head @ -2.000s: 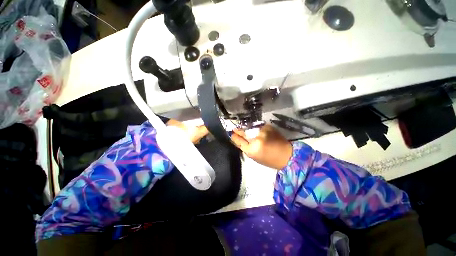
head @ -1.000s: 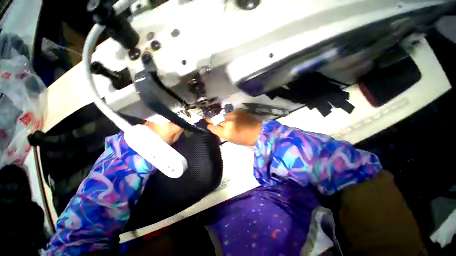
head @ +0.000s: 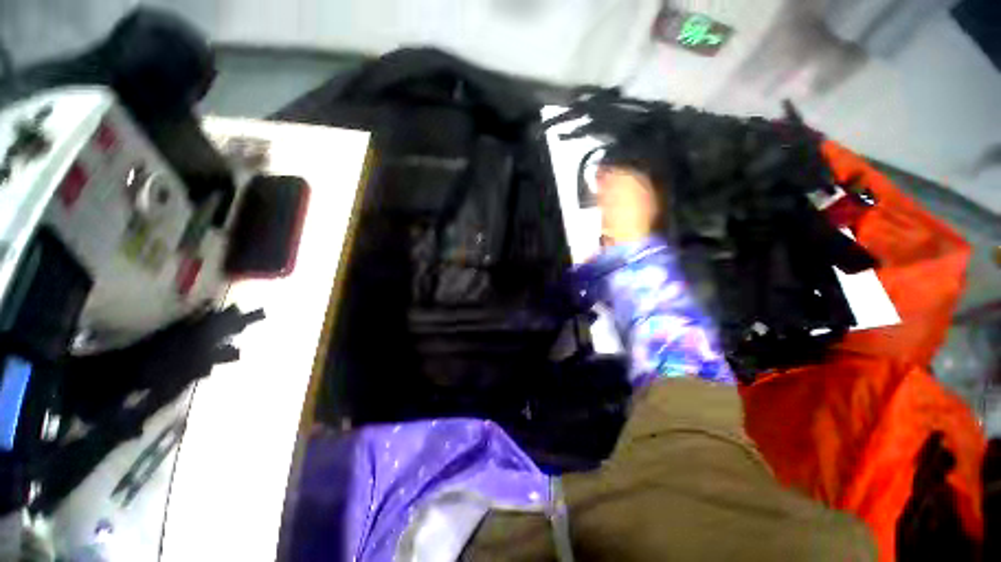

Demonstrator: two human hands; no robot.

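My right hand [head: 629, 205] is stretched out over black textile pieces [head: 730, 220] heaped on a white surface to the right of the machine table. The hand is blurred and touches or hovers at the left edge of the heap. I cannot tell whether its fingers hold anything. My left hand is out of the picture. More black fabric [head: 461, 209] lies in a dark pile between the two white surfaces.
The sewing machine's end [head: 132, 209] stands at left, above the white table [head: 280, 362]. On it lie a dark reddish-edged rectangle [head: 269, 227] and black webbing strips [head: 143, 362]. Orange-red cloth [head: 878, 417] hangs at right. The purple apron [head: 439, 467] covers my lap.
The view has swung right, away from the needle area. My right hand has left the black mesh panel and reached out to the right. My left hand has gone out of view.
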